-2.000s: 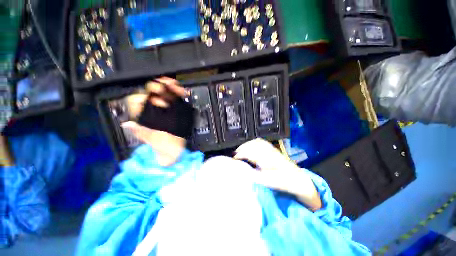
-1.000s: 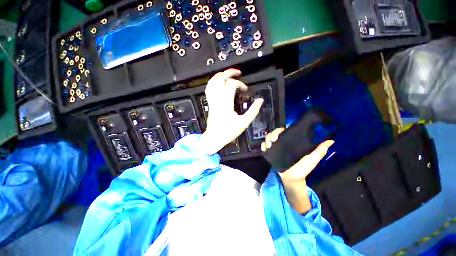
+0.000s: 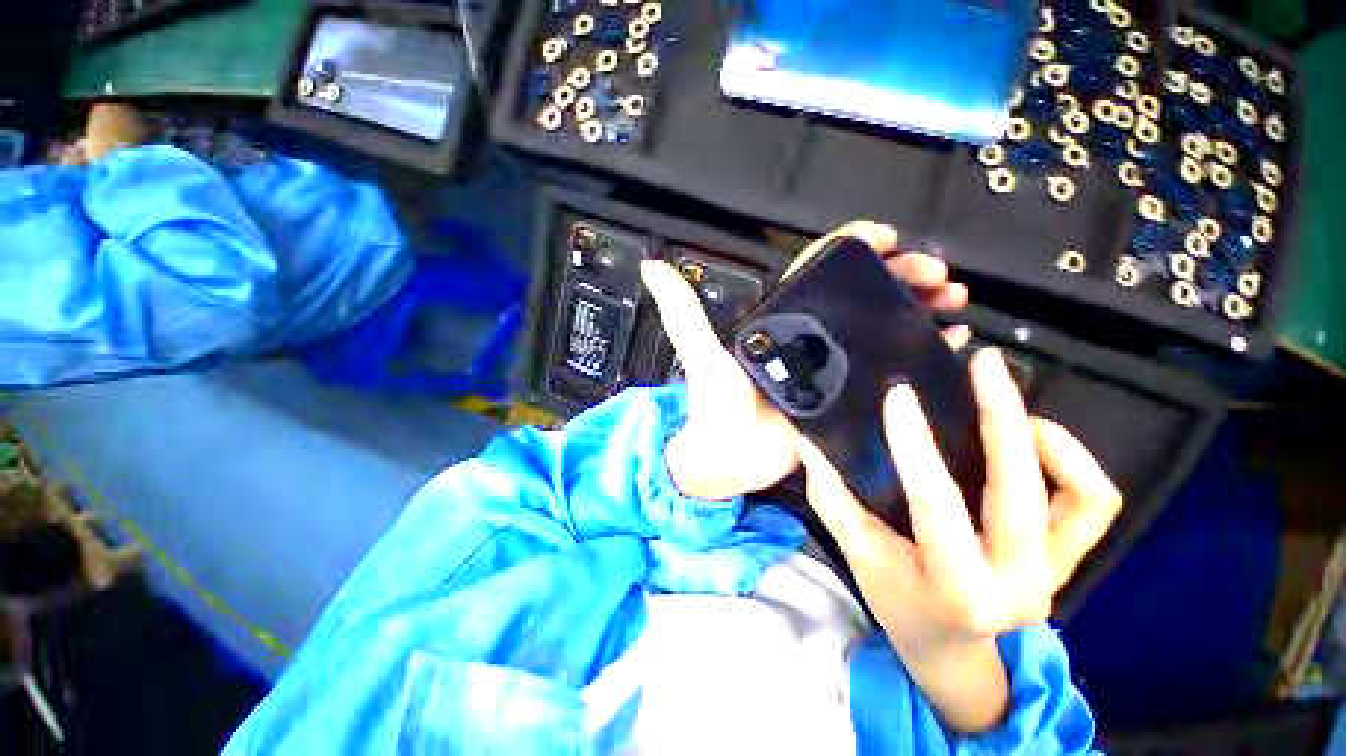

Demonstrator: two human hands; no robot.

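Observation:
A dark phone unit [image 3: 912,387] is held between my two bare hands in front of the body, its round camera area facing me at its upper left. My left hand [image 3: 723,399] is under and behind its left side, with fingertips over its top edge. My right hand [image 3: 974,539] lies on its lower right, fingers spread over its back. Below, the black work tray [image 3: 1137,421] holds open phones with batteries; one open phone [image 3: 594,328] shows in the leftmost slot, another is partly hidden by my left hand.
Beyond is the black parts tray [image 3: 871,166] with many ringed camera lens covers [image 3: 1203,185] and a shiny blue panel [image 3: 886,67]. At left are another tray with a phone [image 3: 380,77] and a neighbouring worker's blue sleeve [image 3: 192,244]. A cardboard edge [image 3: 1306,628] is at far right.
The view has swung to the left. The dark phone unit, earlier by my right hand alone, is now raised between both hands with its camera area showing. My left hand has left the tray's right-hand slots.

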